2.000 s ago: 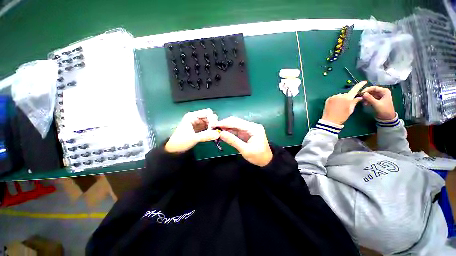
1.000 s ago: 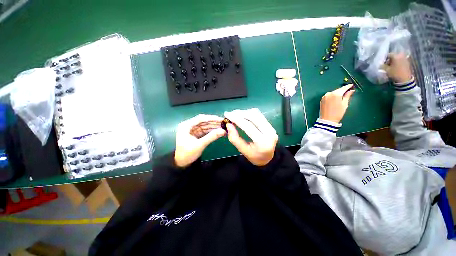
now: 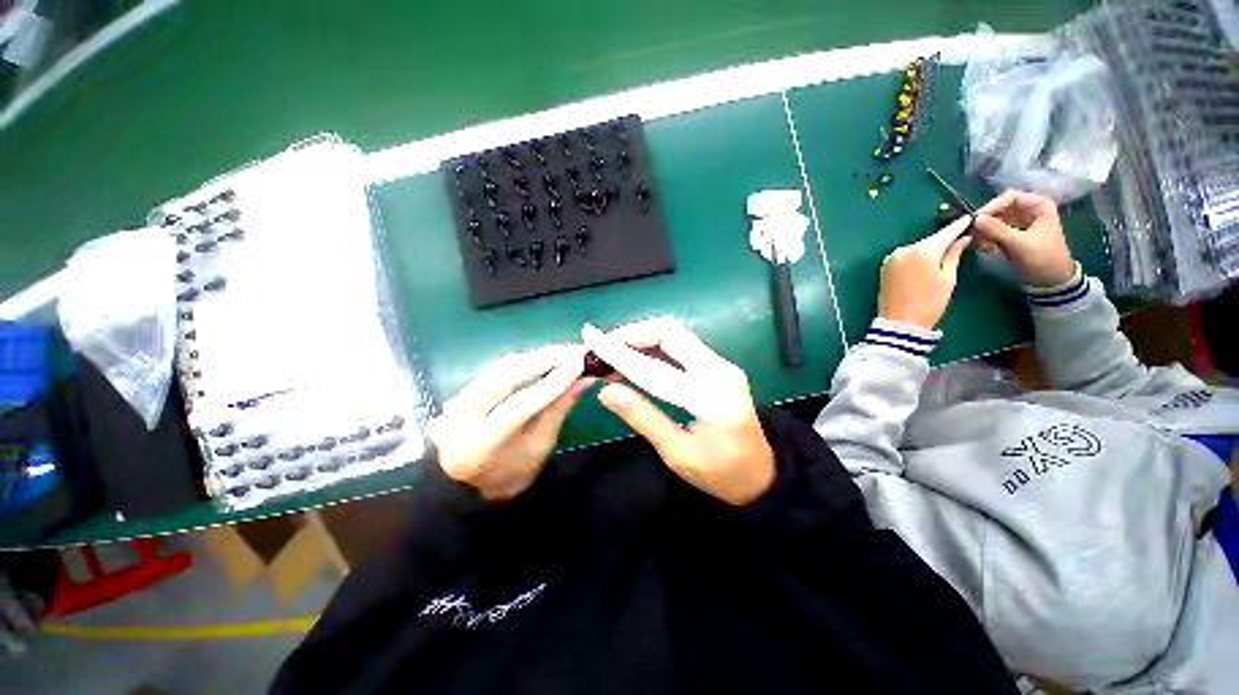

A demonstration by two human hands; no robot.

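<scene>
A small dark unit [image 3: 595,363] is between the fingertips of both my hands, above the bench's front part. My left hand [image 3: 510,418] pinches it from the left. My right hand [image 3: 690,407] is at its right side, index finger against it and thumb a little lower. The fingers hide most of the unit. A black foam tray [image 3: 578,278] with rows of small black units lies beyond my hands. A black-handled tool with a white lumpy head [image 3: 787,312] lies to the right of the tray.
A clear blister tray under a white sheet [image 3: 299,292] lies left, beside a plastic bag [image 3: 122,319] and a blue box [image 3: 27,435]. At right, a neighbour in grey [image 3: 1046,502] holds a thin tool near yellow-and-black parts [image 3: 905,109], another bag [image 3: 1039,122] and stacked clear trays [image 3: 1175,163].
The view has shifted slightly. My hands still hold the small unit, and my right thumb has parted from it. The neighbour's hand has left the bag and rejoined the other hand.
</scene>
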